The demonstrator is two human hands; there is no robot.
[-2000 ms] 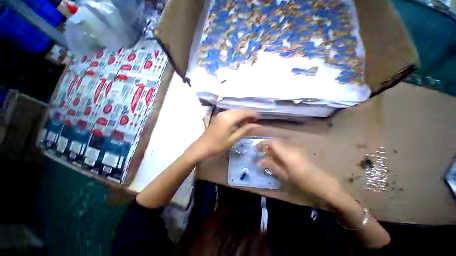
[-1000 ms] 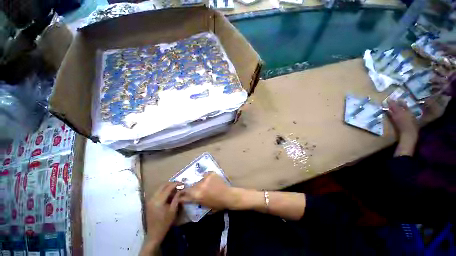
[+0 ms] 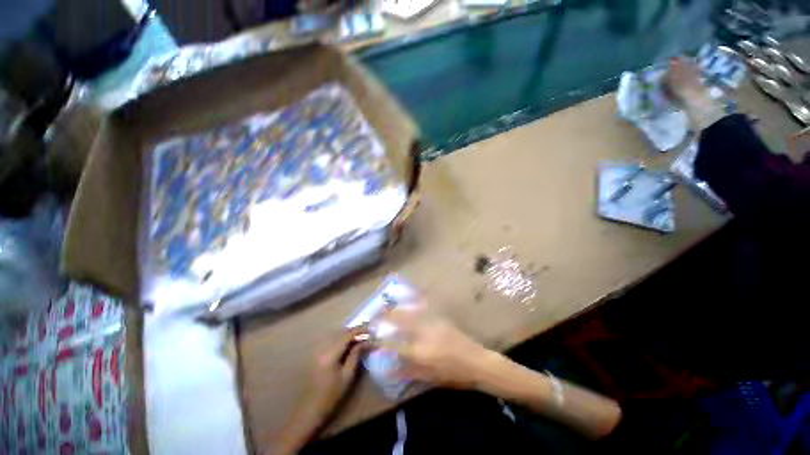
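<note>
A white square plate point(image 3: 389, 371) lies at the bench's front edge, partly hidden by both hands and blurred. My right hand point(image 3: 424, 342) is over the plate's middle, its fingers bent down onto it; what they hold cannot be made out. My left hand point(image 3: 336, 369) is at the plate's left edge, fingertips close to my right fingers, with a small shiny spot beside them. Behind the plate, blue-and-gold pieces point(image 3: 266, 178) cover most of a white sheet point(image 3: 266, 240) in a carton.
The open cardboard carton point(image 3: 102, 213) stands behind the plate. A shiny patch point(image 3: 512, 278) with dark specks is on the bench. Filled plates point(image 3: 637, 197) lie at right, where another person's hand point(image 3: 693, 89) reaches. A green conveyor point(image 3: 506, 71) runs behind; a printed carton point(image 3: 67, 373) is at left.
Since the earlier frames the view has swung right and shifted slightly. Both my hands remain at the plate, closer together than at first. The other person's hand has moved farther back.
</note>
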